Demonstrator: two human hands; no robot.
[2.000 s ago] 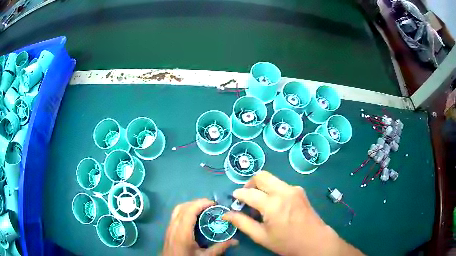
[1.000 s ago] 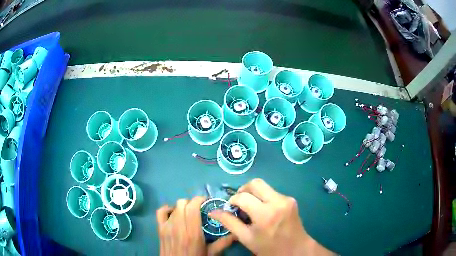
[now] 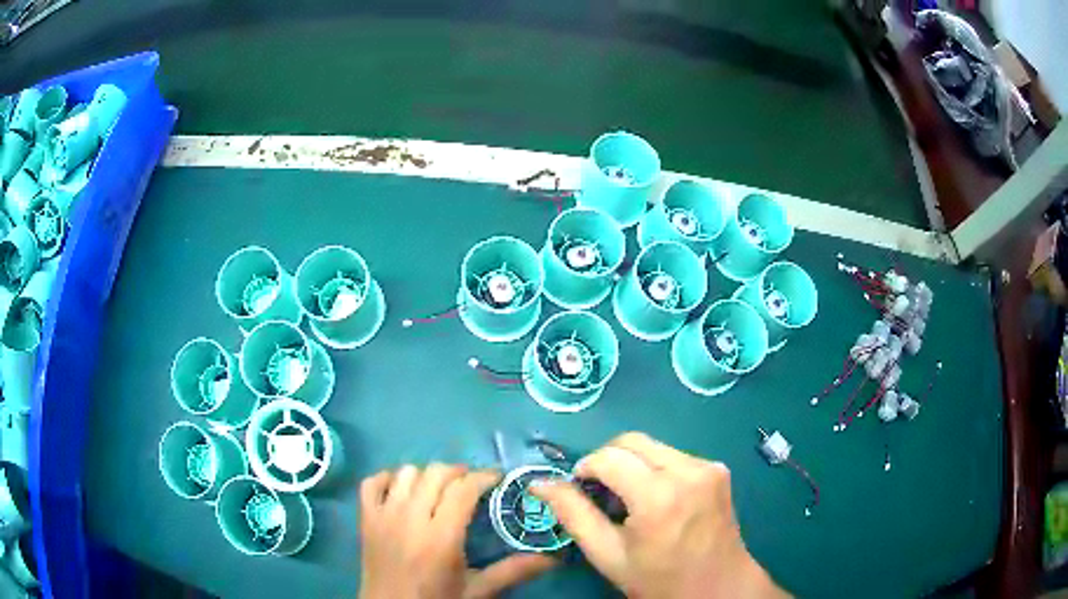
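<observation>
A teal fan housing (image 3: pixel 512 529) stands on the green bench at the bottom centre, its spoked ring facing up. My left hand (image 3: pixel 428 532) grips its left side, thumb near the lower rim. My right hand (image 3: pixel 656 515) is at its right side, thumb and fingers over the rim and centre. The fingers hide what they touch; I cannot tell whether a motor is under them. A small dark part (image 3: pixel 548 449) and a pale greyish piece lie just above the housing. A single DC motor (image 3: pixel 774 446) with leads lies to the right of my right hand.
Several motor-filled housings (image 3: pixel 570 360) stand ahead at the centre. Several housings without visible motors (image 3: pixel 278 360) stand at left, one upturned (image 3: pixel 288 446). A motor heap (image 3: pixel 890 339) lies at right. A blue bin (image 3: pixel 100 269) of housings is at the left edge. A whitish rail (image 3: pixel 469 157) borders the conveyor.
The right hand's fingers have moved onto the housing's ring, and the motor seen between them two seconds ago no longer shows. The left hand still holds the housing. The camera view has shifted slightly.
</observation>
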